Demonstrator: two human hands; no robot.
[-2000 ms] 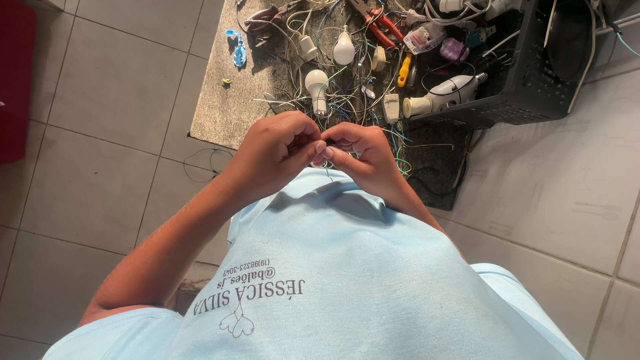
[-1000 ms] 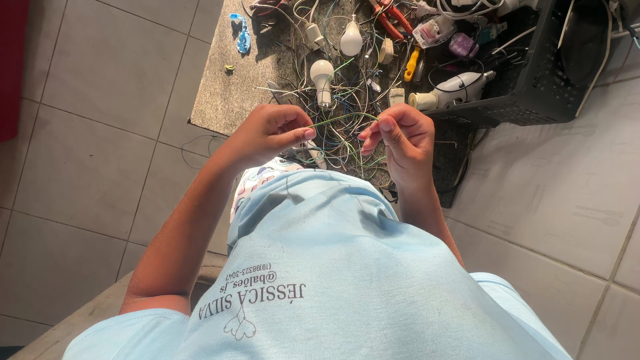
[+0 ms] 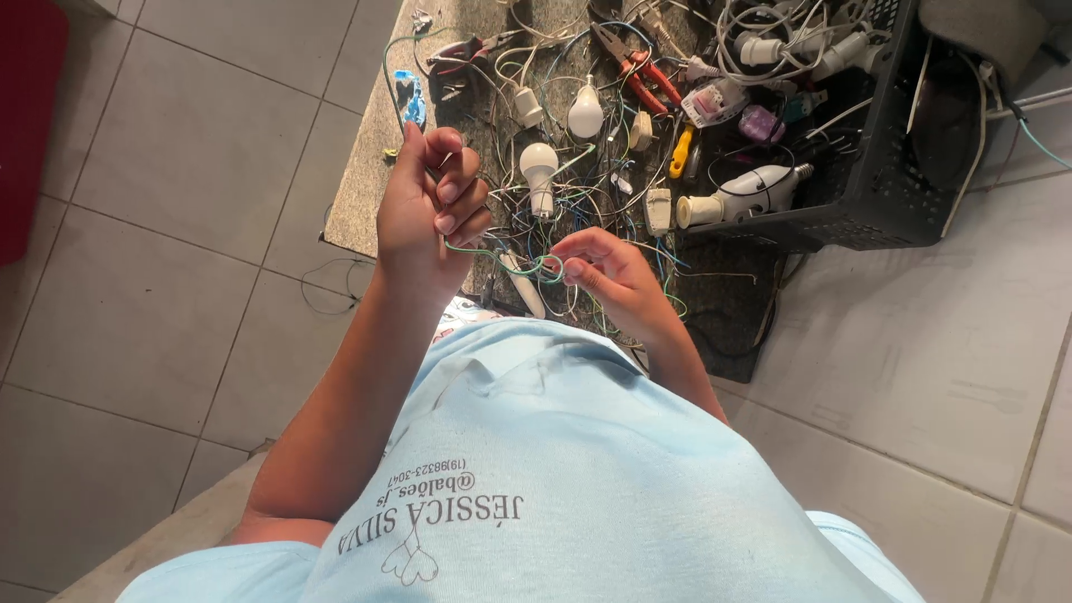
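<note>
My left hand is curled round a thin green wire, part of which rises above the fingers and curves over the board. The wire's lower stretch runs in loose loops to my right hand, whose thumb and forefinger close on it. Just above and between the hands lies a white LED bulb with its base toward me. A second bulb lies farther up. Under both is a tangle of cut wires. A white stick-like piece shows between my wrists.
Orange-handled pliers, dark-handled pliers, a yellow-handled tool and a white plug lie on the board. A black plastic crate holding cables and lamp holders stands at the right. Blue scraps lie upper left.
From close together two seconds ago, my hands have moved apart. My left hand has since risen up the board, and the green wire between the hands now hangs in loops rather than stretched.
</note>
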